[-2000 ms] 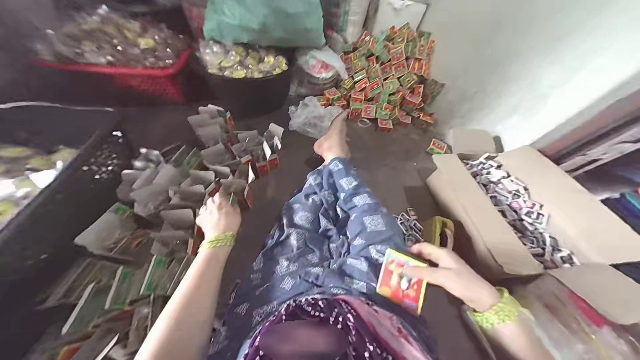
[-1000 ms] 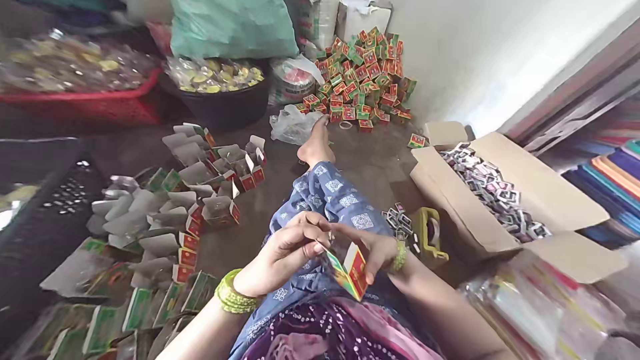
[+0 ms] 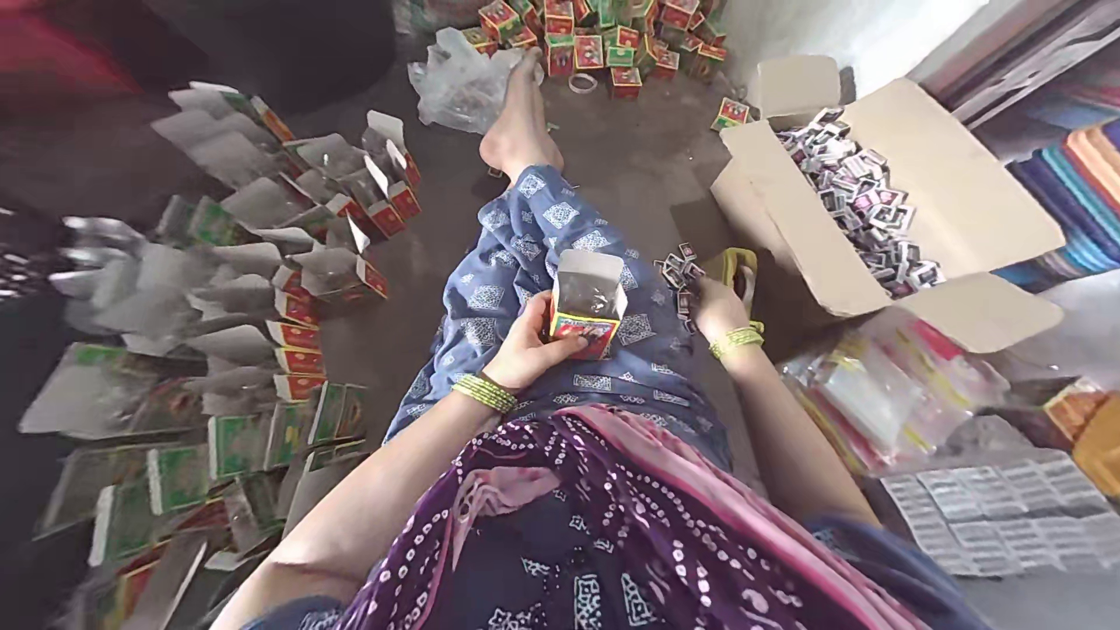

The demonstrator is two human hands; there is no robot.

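Over my lap, my left hand (image 3: 535,346) holds a small red and yellow printed carton (image 3: 584,332) by its lower left side. Its top flap stands up, and something clear and shiny shows inside the mouth. My right hand (image 3: 719,308) reaches down beside my right thigh, its fingers at a small pile of dark and white little pieces (image 3: 680,273) on the floor. Those fingertips are partly hidden, so a grip on any piece cannot be told.
Rows of cartons with raised flaps (image 3: 254,262) stand at left. A cardboard box (image 3: 787,219) of small pieces is at right, near plastic packets (image 3: 892,385). Closed cartons (image 3: 588,51) are heaped ahead, beside a clear plastic bag (image 3: 464,83). A yellow-handled object (image 3: 742,271) lies by my right hand.
Both hands were together at the carton one second ago. My right hand has since moved right, to the small pile. The carton now stands with its mouth open in my left hand.
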